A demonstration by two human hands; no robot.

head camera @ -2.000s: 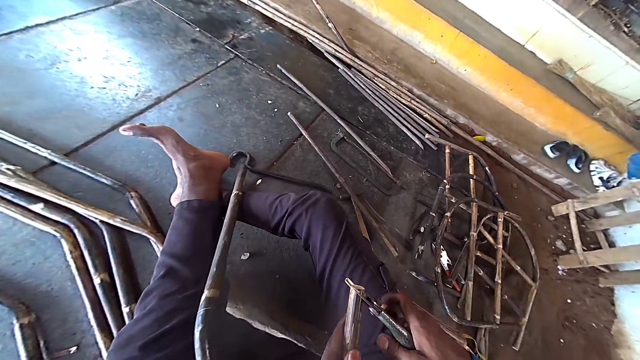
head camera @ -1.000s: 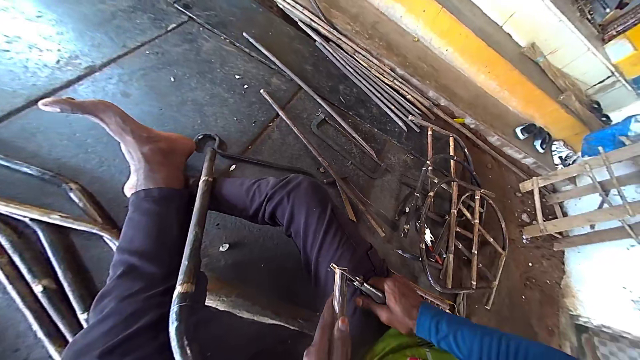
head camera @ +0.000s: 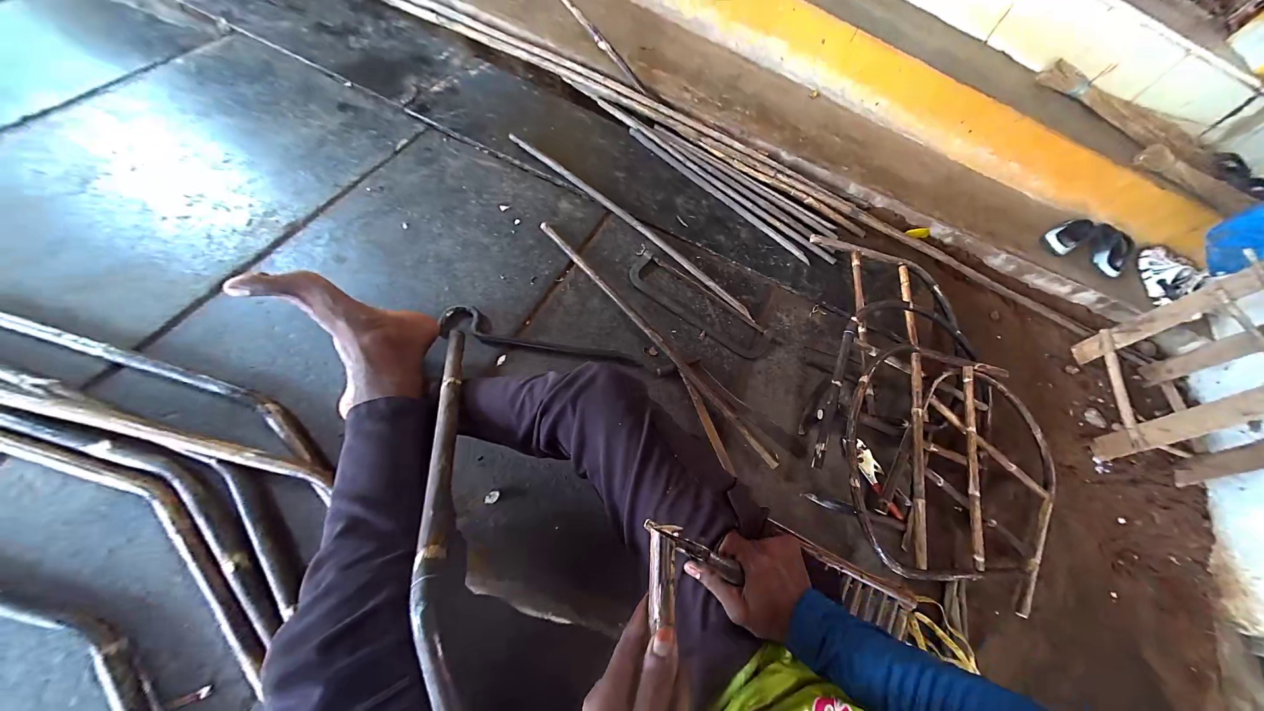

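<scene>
At the bottom centre my left hand (head camera: 647,662) grips a cane or bamboo piece (head camera: 662,583), its cut end pointing up. My right hand (head camera: 758,583), in a blue sleeve, is closed around the dark handle of a small knife (head camera: 696,553). The blade lies across the top end of the piece. A long bent cane pole (head camera: 434,494) runs over my lap, its upper end beside a hooked dark metal bar (head camera: 553,346) near my bare foot (head camera: 380,341).
Several bent poles (head camera: 178,494) lie at the left. Straight rods (head camera: 731,188) lie along the step, near a hacksaw-like frame (head camera: 681,311). Cane frames (head camera: 913,425) stand at the right, with a wooden rack (head camera: 1185,385) and shoes (head camera: 1086,242) beyond.
The right hand and its blue sleeve have come further into view since the first frame. The tool's blade now lies across the piece's end. The extended bare foot has shifted.
</scene>
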